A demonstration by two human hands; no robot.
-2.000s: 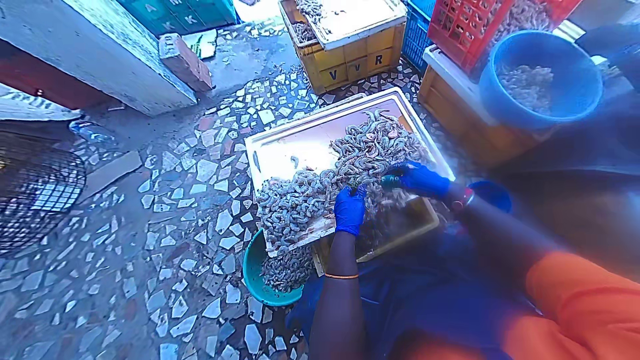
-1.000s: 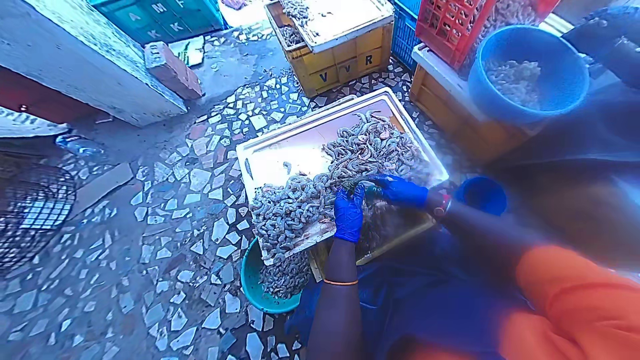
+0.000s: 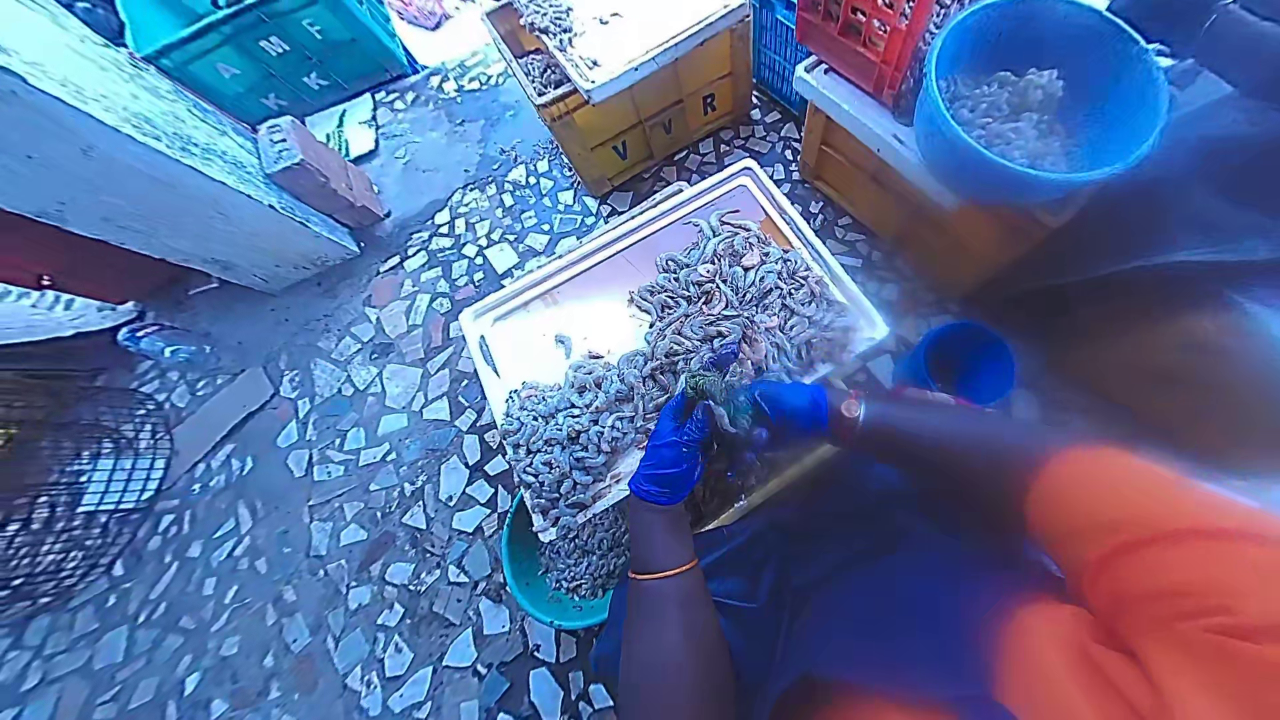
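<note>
Both my hands wear blue gloves and meet over the near edge of a white tray (image 3: 560, 285) heaped with shrimp (image 3: 740, 290). My left hand (image 3: 680, 445) has its fingertips closed around a shrimp (image 3: 705, 390). Close against it on the right, my right hand (image 3: 785, 408) pinches at the same greenish shrimp. A paler, tidier pile of shrimp (image 3: 570, 430) lies on the tray's left part. Below the tray's left corner stands a teal basin (image 3: 520, 575) with more shrimp. The tray rests on a yellowish crate (image 3: 775, 485), partly hidden by my arms.
A blue mug or small bucket (image 3: 965, 362) stands right of the tray. Beyond are a yellow crate (image 3: 650, 120), a red crate (image 3: 865, 40) and a blue bowl (image 3: 1045, 100) of peeled shrimp. A brick (image 3: 320, 170), teal crate (image 3: 270, 60) and wire basket (image 3: 85, 490) lie left.
My right hand, somewhat apart from my left two seconds ago, has moved left to meet it. Both hands now come together at a shrimp.
</note>
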